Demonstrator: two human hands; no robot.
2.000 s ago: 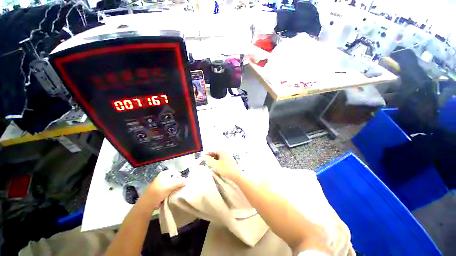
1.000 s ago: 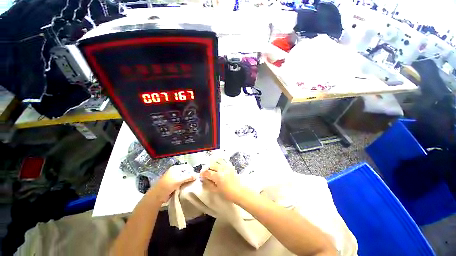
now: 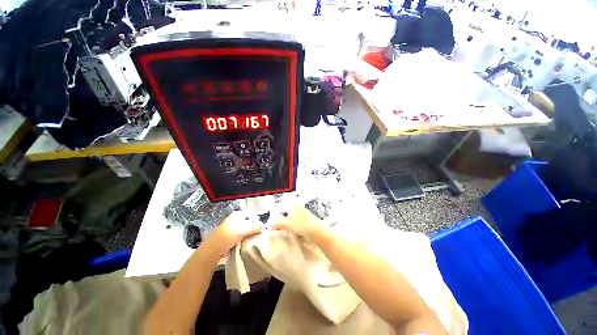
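Observation:
The beige garment (image 3: 298, 265) hangs bunched from my hands and spreads over my lap to the right. My left hand (image 3: 237, 229) holds its upper edge just below the machine's black control panel (image 3: 229, 157), which has a red border and shows 007167. My right hand (image 3: 292, 221) holds the same edge close beside it. Both hands' fingertips meet near the pale machine head; the dies and any button there cannot be made out. A narrow beige strip hangs down below my left hand.
A clear-grey plastic bag (image 3: 196, 208) lies left on the white table (image 3: 152, 247). Dark small parts (image 3: 319, 208) lie right of the head. A blue bin (image 3: 491, 275) stands at my right. A wood-edged table (image 3: 452, 121) stands behind. Beige cloth (image 3: 91, 311) lies lower left.
The panel and table have shifted rightward in view. My hands have come closer together and moved up under the panel with the garment edge. The display reads the same.

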